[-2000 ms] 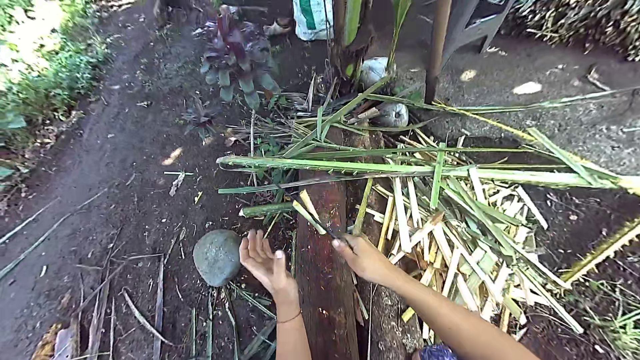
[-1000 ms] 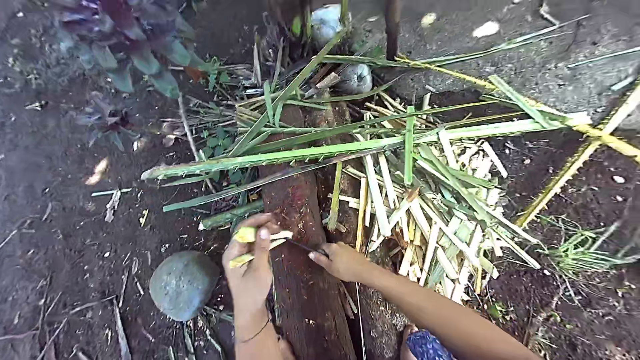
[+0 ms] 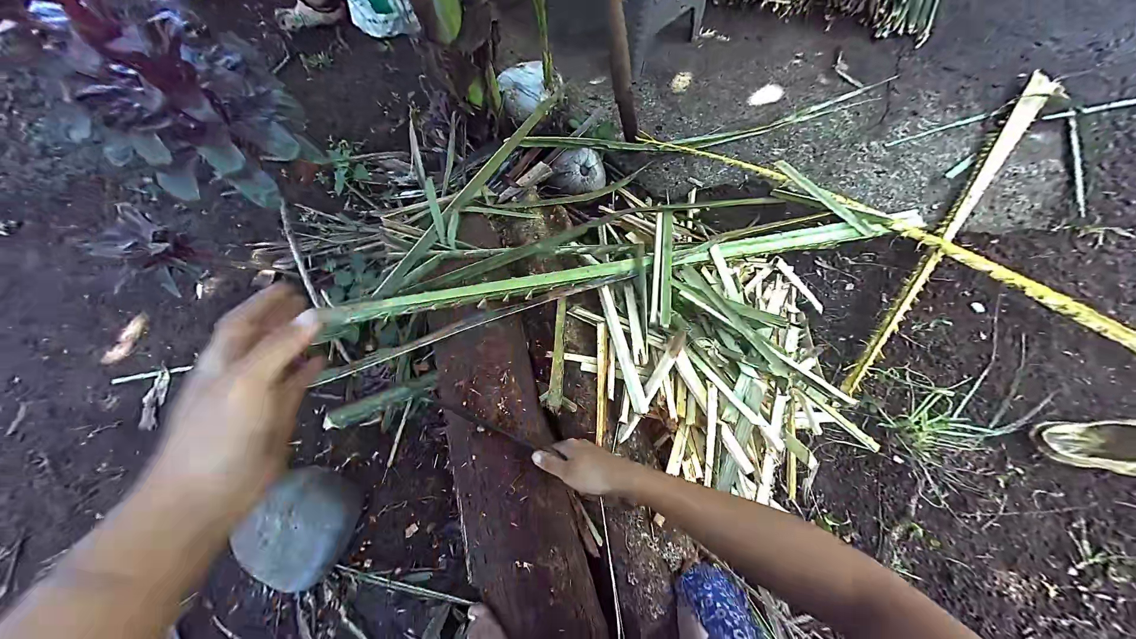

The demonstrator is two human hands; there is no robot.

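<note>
My left hand [image 3: 253,382], a little blurred, is at the left end of a long green thorny stalk [image 3: 532,280], its fingers bent around or against the tip; how firmly it grips is unclear. The stalk lies across a dark wooden plank [image 3: 506,497]. Above the plank, my right hand [image 3: 581,466] is closed on the handle of a dark thin-bladed knife [image 3: 497,432], the blade pointing left. To the right of the plank lies a pile of cut pale and green strips [image 3: 710,382]. A short green stalk piece [image 3: 377,402] rests at the plank's left edge.
A round grey stone [image 3: 297,530] sits on the soil below my left hand. A coconut [image 3: 579,170] lies beyond the plank, near a thin post [image 3: 623,71]. Yellow thorny stalks [image 3: 1021,275] cross at the right. A purple-leaved plant [image 3: 169,89] grows at the upper left.
My left hand held pale yellow pieces one second ago; they no longer show, and the hand has moved up to the long stalk's left end. The knife stays in my right hand.
</note>
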